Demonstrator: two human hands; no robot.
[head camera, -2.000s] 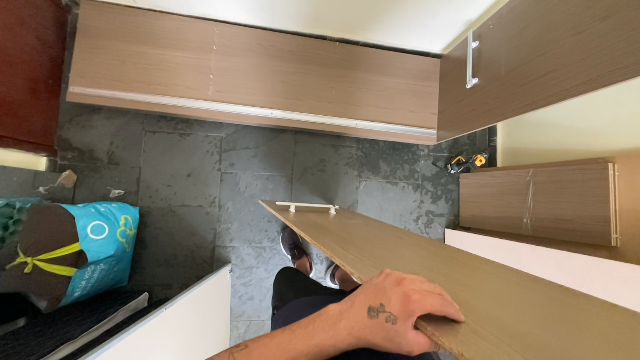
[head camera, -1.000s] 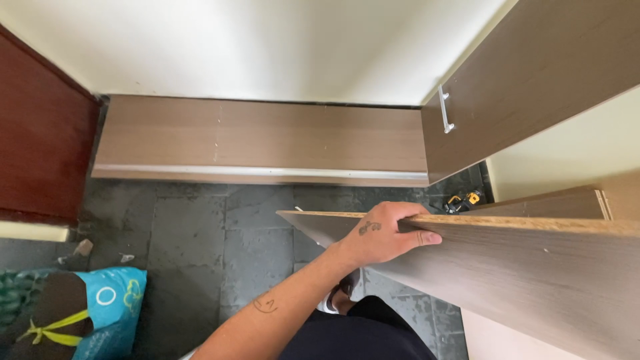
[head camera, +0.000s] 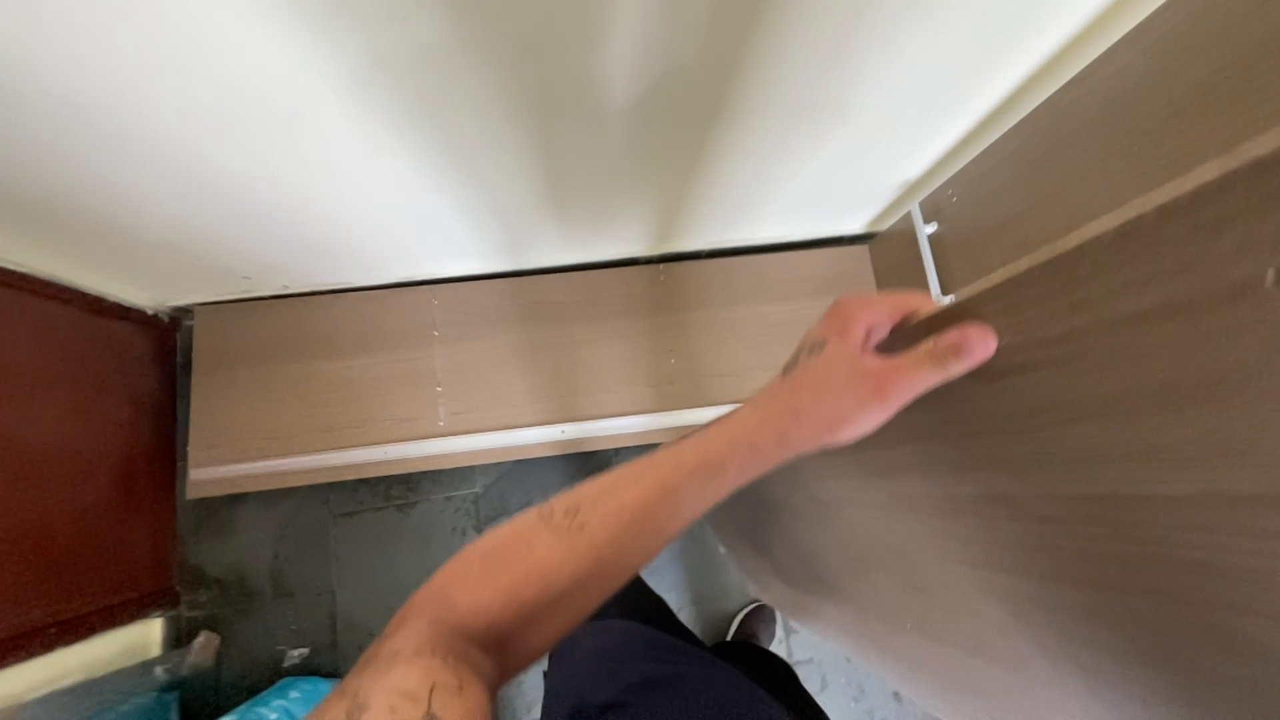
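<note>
My left hand (head camera: 870, 370) reaches across from the lower left and grips the edge of a large wood-grain board (head camera: 1080, 470). The thumb lies on the board's near face, and the fingers go over the edge to the far side. The board fills the right of the view, its broad face toward me. Just beyond the hand is a white bar handle (head camera: 930, 255) on a similar wood-grain panel (head camera: 1060, 130) by the wall. My right hand is out of view.
A long, low wood-grain unit (head camera: 540, 350) with a pale strip (head camera: 480, 440) along its front runs beside the white wall (head camera: 450, 130). A dark red panel (head camera: 80, 460) is at the left. Below lie dark floor tiles (head camera: 400, 550), a blue bag (head camera: 285, 700) and my shoe (head camera: 755, 625).
The board has been raised and turned from lying nearly flat to showing its broad face upright. My left hand has kept its grip on the edge. The view has shifted toward the wall.
</note>
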